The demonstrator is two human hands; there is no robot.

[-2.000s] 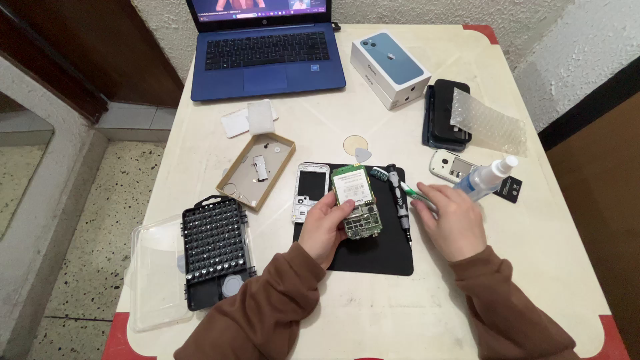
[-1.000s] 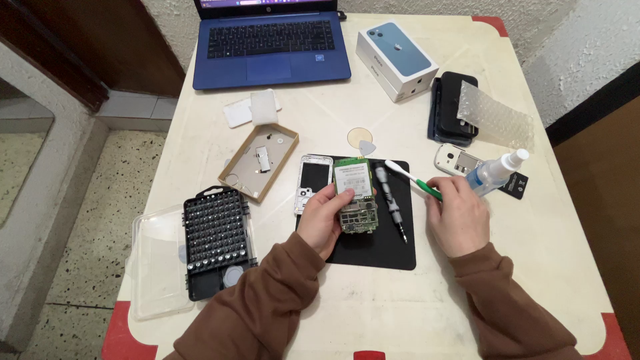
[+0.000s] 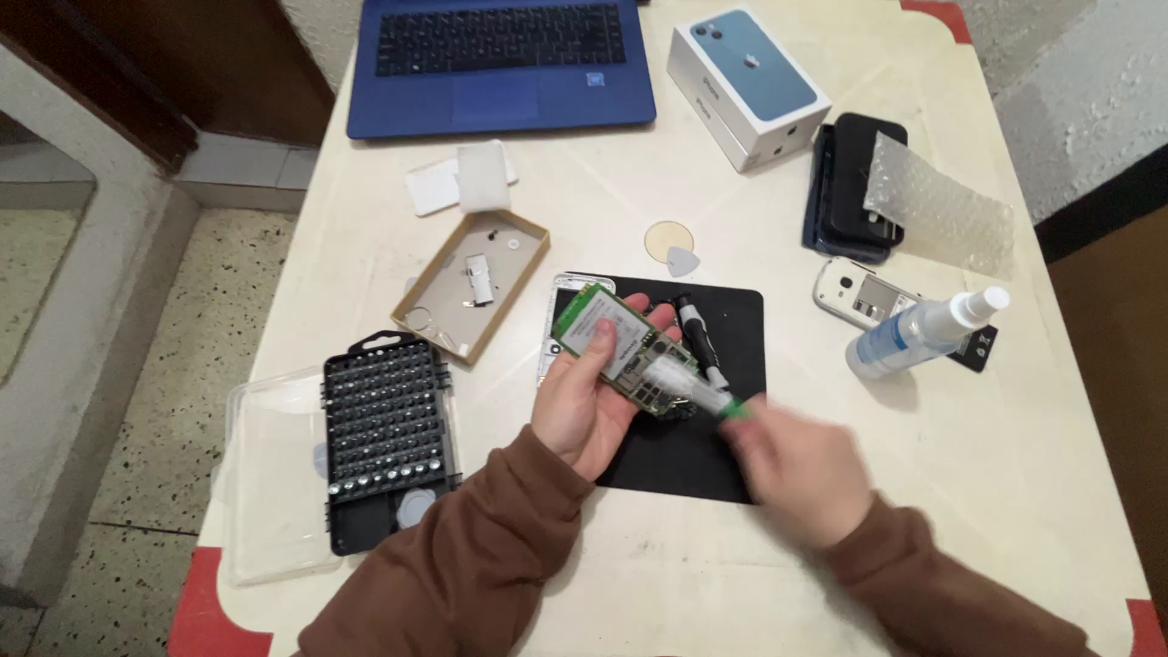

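Observation:
My left hand (image 3: pixel 589 392) holds a green circuit board (image 3: pixel 630 351), its thumb on the white label, tilted above the black mat (image 3: pixel 693 456). A toothbrush (image 3: pixel 693 388) with a green and white handle is gripped in my right hand (image 3: pixel 798 465); its blurred head lies over the metal-shielded lower part of the board. Behind the board, a grey and black screwdriver (image 3: pixel 701 338) rests on the mat. Part of a white phone body (image 3: pixel 549 338) shows at the mat's left edge, mostly hidden by the board and my left hand.
Around the mat are a bit set (image 3: pixel 383 438) with clear lid, a cardboard tray (image 3: pixel 520 301) of small parts, a grey pick (image 3: pixel 682 262), a spray bottle (image 3: pixel 922 333), a phone frame (image 3: pixel 858 292), bubble wrap (image 3: pixel 940 205), a phone box (image 3: pixel 748 91) and a blue laptop (image 3: pixel 502 100).
My right hand has moved left with the toothbrush, whose head is now over the board. My left hand has turned the board to a slant.

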